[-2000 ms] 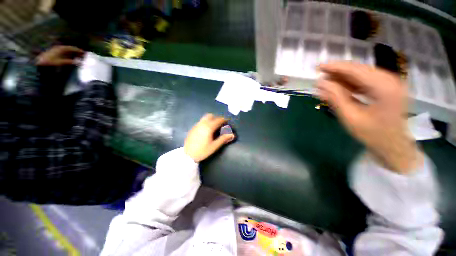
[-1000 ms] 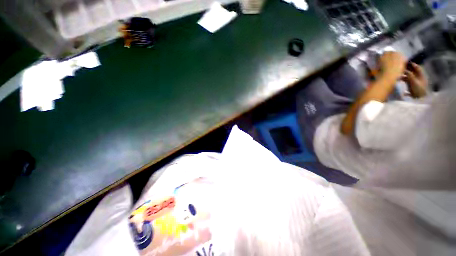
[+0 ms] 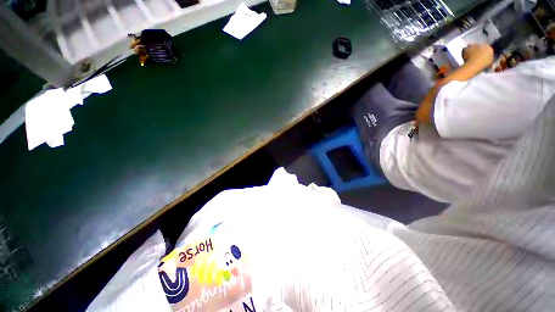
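Neither of my hands shows; only my white sleeves and shirt front are in view at the bottom. A small stack of dark display modules with orange-gold flex cables [image 3: 157, 46] lies on the green bench near the tray edge. A single black rounded-square watch case [image 3: 342, 47] lies on the bench at the upper middle; I cannot tell if a screen is in it. White wipes [image 3: 48, 119] lie in a pile at the left, with thin dark tweezers [image 3: 108, 68] beside them.
The white blister tray [image 3: 100, 18] and its rail stand at the upper left. A white sheet [image 3: 244, 22] and a bottle's base [image 3: 282, 6] are at the top. A wire rack [image 3: 414, 18] is at the upper right. A coworker [image 3: 481, 116] sits at right by a blue stool [image 3: 348, 159].
The view has swung right since the oldest frame, and both my hands have left the picture. Since one second ago, the dark item at the lower left edge has gone from view. The coworker's arm has shifted.
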